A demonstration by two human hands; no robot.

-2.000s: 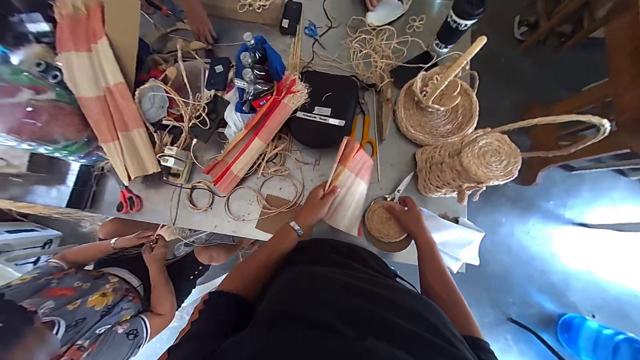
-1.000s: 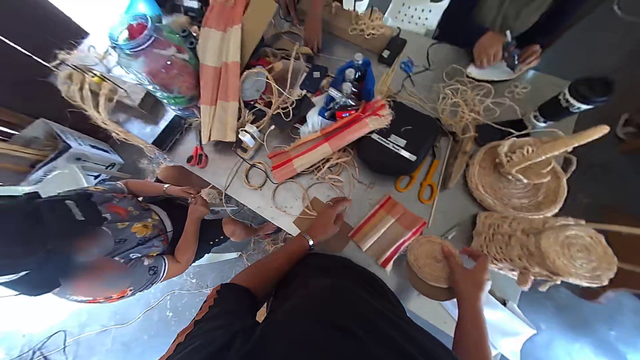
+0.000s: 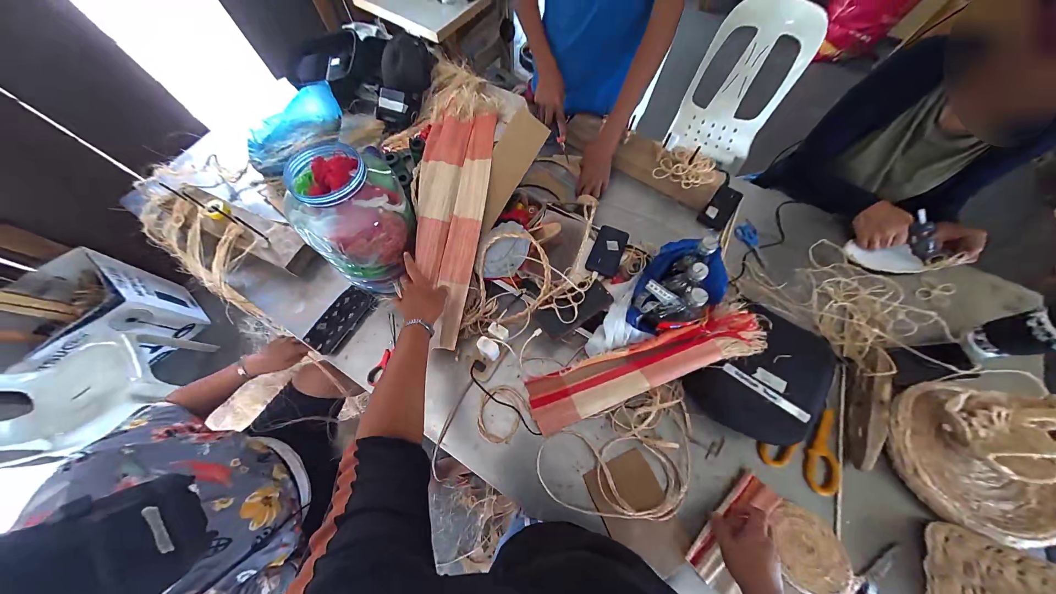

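Observation:
My left hand (image 3: 419, 293) reaches across the table and lies with fingers spread on the lower left edge of a folded strip of orange and cream woven fibre (image 3: 454, 214). My right hand (image 3: 745, 536), near the bottom edge, rests on a smaller red and cream woven piece (image 3: 716, 549); whether it grips it cannot be told. Beside that hand is a round coiled fibre base (image 3: 808, 549). Another red and cream woven strip with a frayed end (image 3: 635, 375) lies between the hands. Orange-handled scissors (image 3: 821, 462) are above the coiled base.
A large jar (image 3: 351, 219) stands left of the folded strip. Loops of cord (image 3: 615, 487), a blue holder with small bottles (image 3: 681, 285), a black case (image 3: 763, 379) and woven baskets (image 3: 973, 462) cover much of the table. Other people work at its far side and at left.
My left hand has moved left from the cardboard at the near table edge to the folded orange and cream strip. My right hand has gone from the coiled base to the small woven piece. The view has swung left.

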